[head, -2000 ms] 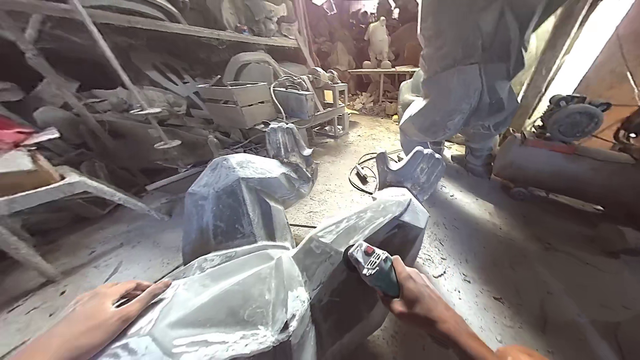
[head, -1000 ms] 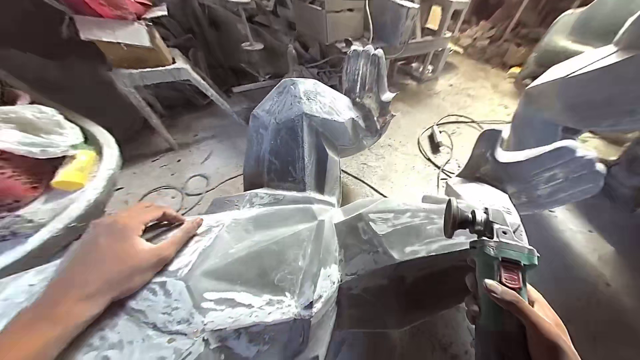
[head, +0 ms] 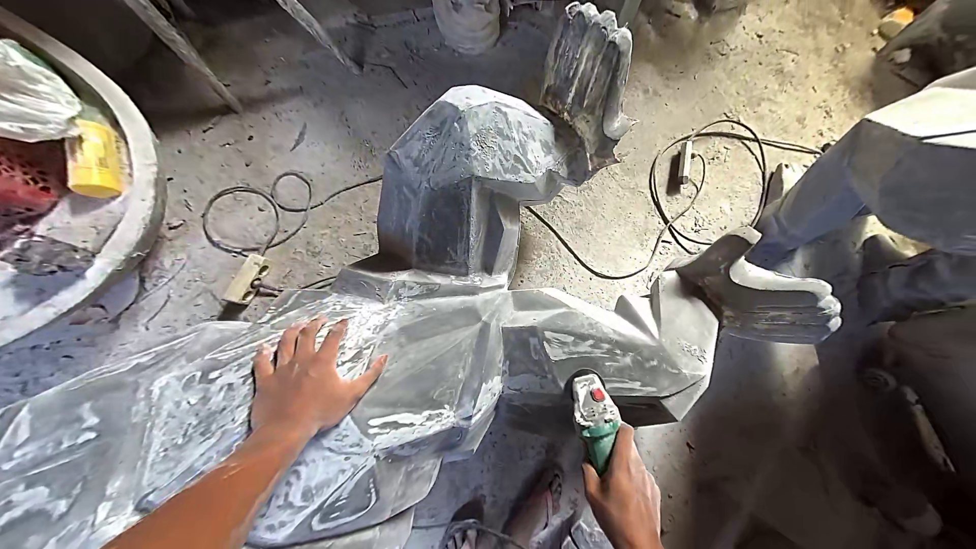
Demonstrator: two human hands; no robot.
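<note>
A grey faceted statue lies across the middle and lower left, with an arm reaching right to a sculpted hand and a second sculpted hand pointing up at the top. My left hand rests flat on the torso, fingers spread, holding nothing. In my right hand is a green angle grinder, gripped by its body. The grinder's dark disc end meets the lower side of the statue's arm; whether the disc is spinning cannot be told.
A power cable with a socket block lies coiled on the dusty floor at left, and another cable loop lies at upper right. A round-rimmed basin holds a yellow container. Another person's leg seems to stand at right.
The view has tilted down strongly. One second ago the grinder was held upright with its disc raised near the sculpted hand; now its head is down at the arm's lower side.
</note>
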